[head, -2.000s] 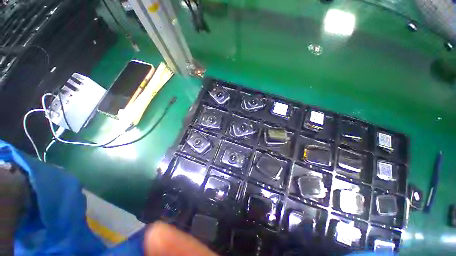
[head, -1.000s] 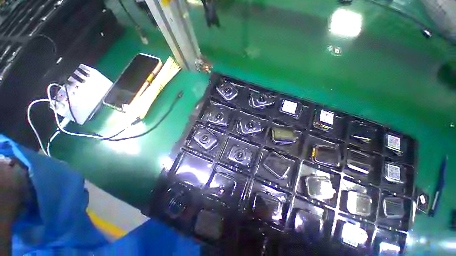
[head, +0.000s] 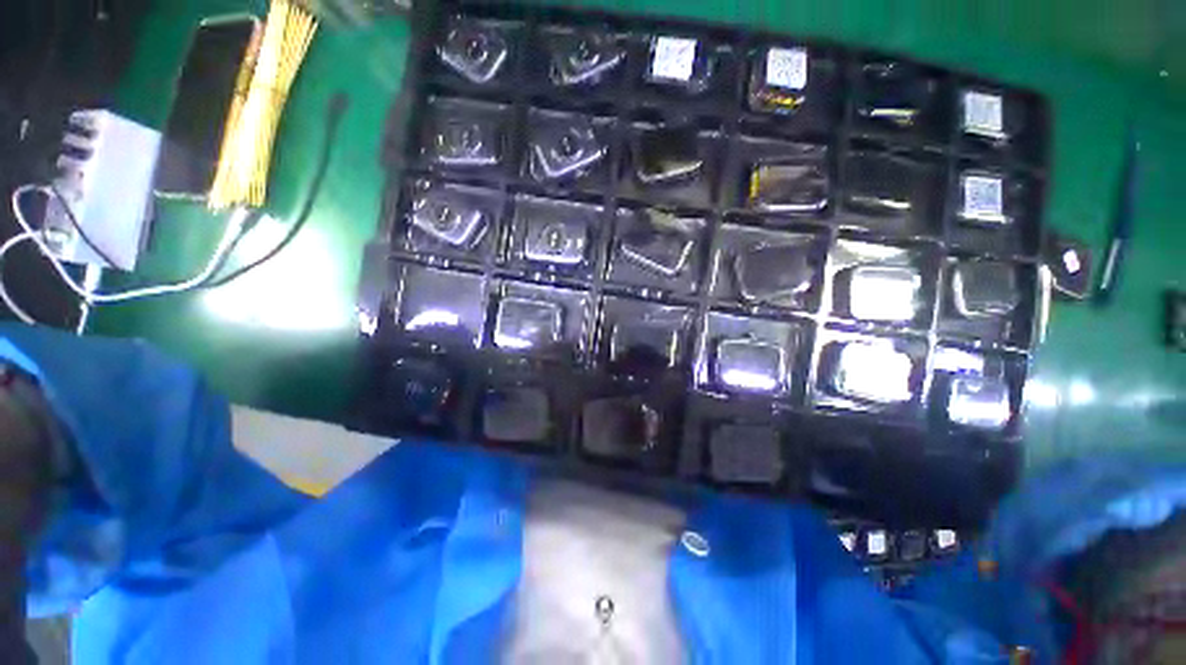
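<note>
A large glossy black compartment tray [head: 436, 301] lies before me in the head view. Dark rounded-square units [head: 775, 270] sit in many pockets, some with glare on them. Units with a round mark [head: 557, 242] fill pockets at the upper left. White QR labels [head: 982, 199] show on parts in the upper and right pockets. Neither of my hands can be made out. My blue sleeves show at the lower left and lower right, with dark, blurred areas at both picture edges. A thin red line shows in the right one.
Left of the tray are a white power block [head: 108, 188] with cables, a dark phone [head: 208, 104] and yellow sticks [head: 267, 111]. A slim dark stick [head: 1119, 227] and a small part [head: 1069, 265] lie to the right. Small pale-faced pieces [head: 910, 540] show below the tray.
The view has tilted down and turned, so the tray sits higher and straighter and my smock front shows. The fingertip seen two seconds ago at the tray's near edge is gone.
</note>
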